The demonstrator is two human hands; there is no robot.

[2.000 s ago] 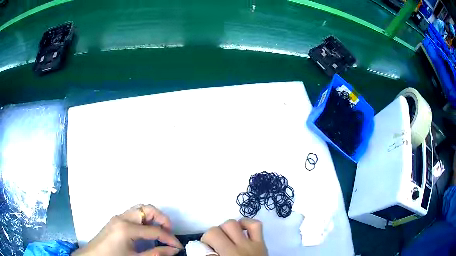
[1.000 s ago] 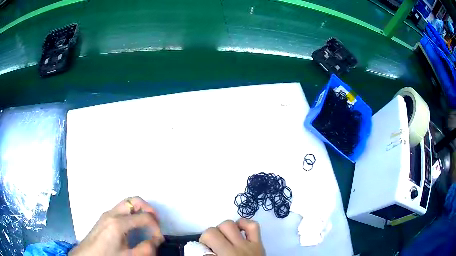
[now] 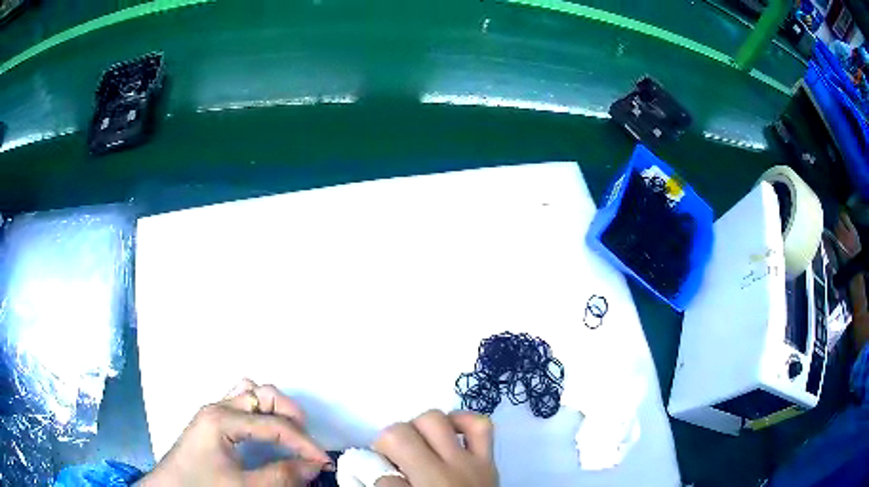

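Note:
My left hand (image 3: 246, 439), with a ring on one finger, is at the near edge of the white sheet (image 3: 362, 276), its thumb and fingertip at a black housing (image 3: 329, 468). My right hand (image 3: 440, 449), with a white wrap on one finger, holds the housing from the other side. The housing is mostly hidden by my hands and the picture's lower edge. I cannot tell if a sealing ring is between my left fingertips. A tangled pile of black sealing rings (image 3: 515, 369) lies right of centre, with two overlapping rings (image 3: 596, 311) apart from it.
A blue bin (image 3: 700, 238) of black rings stands at the sheet's right edge, beside a white tape dispenser (image 3: 729, 314). A crumpled white tissue (image 3: 607, 438) lies at right, shiny plastic bags (image 3: 62, 304) at left. Two housings (image 3: 129, 103) (image 3: 650, 109) sit on the green belt. A person's arm shows far right.
My left fingers have come back to the housing after being lifted off it. The white-wrapped finger has moved slightly left over the housing. The housings on the belt have shifted slightly right.

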